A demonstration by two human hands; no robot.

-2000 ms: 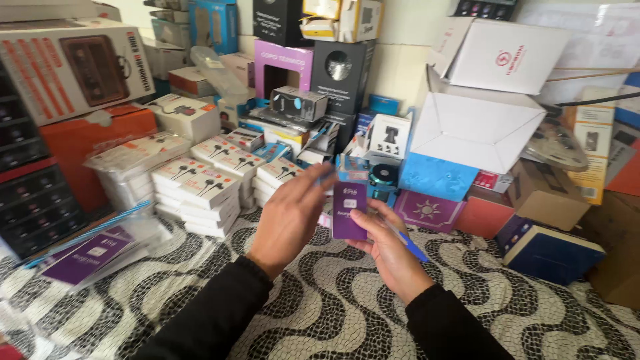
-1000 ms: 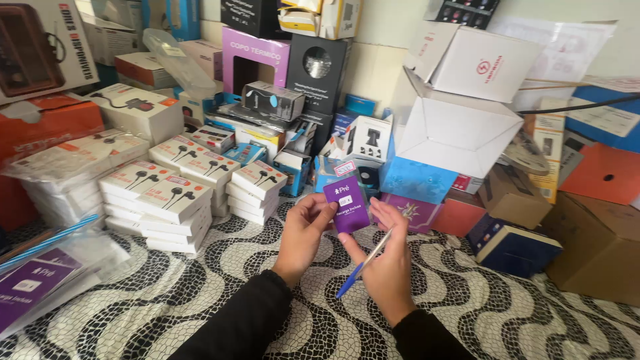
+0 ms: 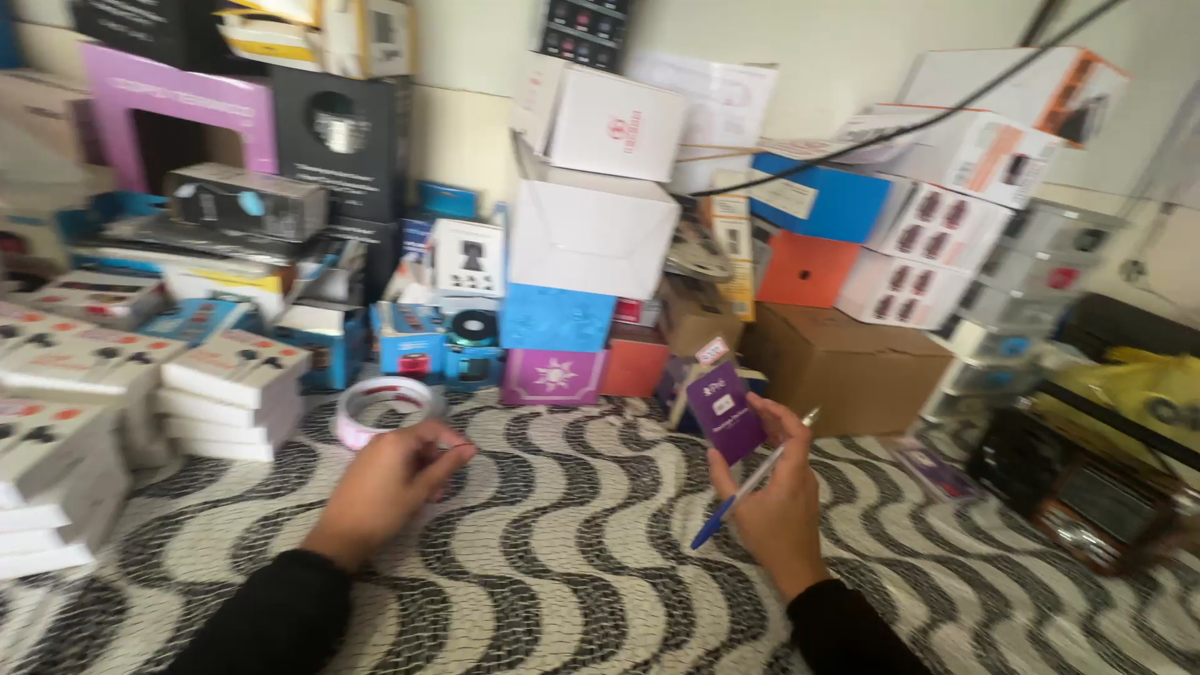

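Observation:
My right hand [image 3: 773,487] holds a purple printed card packet [image 3: 727,412] upright between thumb and fingers, with a small white-and-red sticker at its top. A pen with a blue cap [image 3: 714,523] lies slantwise across the same hand. My left hand [image 3: 398,483] is over the patterned tablecloth [image 3: 562,562], its thumb and index finger close together; blur hides whether anything thin is between them. Just behind it a roll of tape [image 3: 386,408] rests on the cloth.
Stacked white earphone boxes [image 3: 230,394] stand at the left. White boxes [image 3: 591,234] on blue and purple ones rise behind the cloth's middle. A brown cardboard box [image 3: 839,375] is behind my right hand. At the far right are a radio [image 3: 1092,506] and plastic drawers [image 3: 994,347].
The view has swung to the right. My left hand has left the purple packet and moved away to the left, near the tape roll. The packet and pen are still in my right hand.

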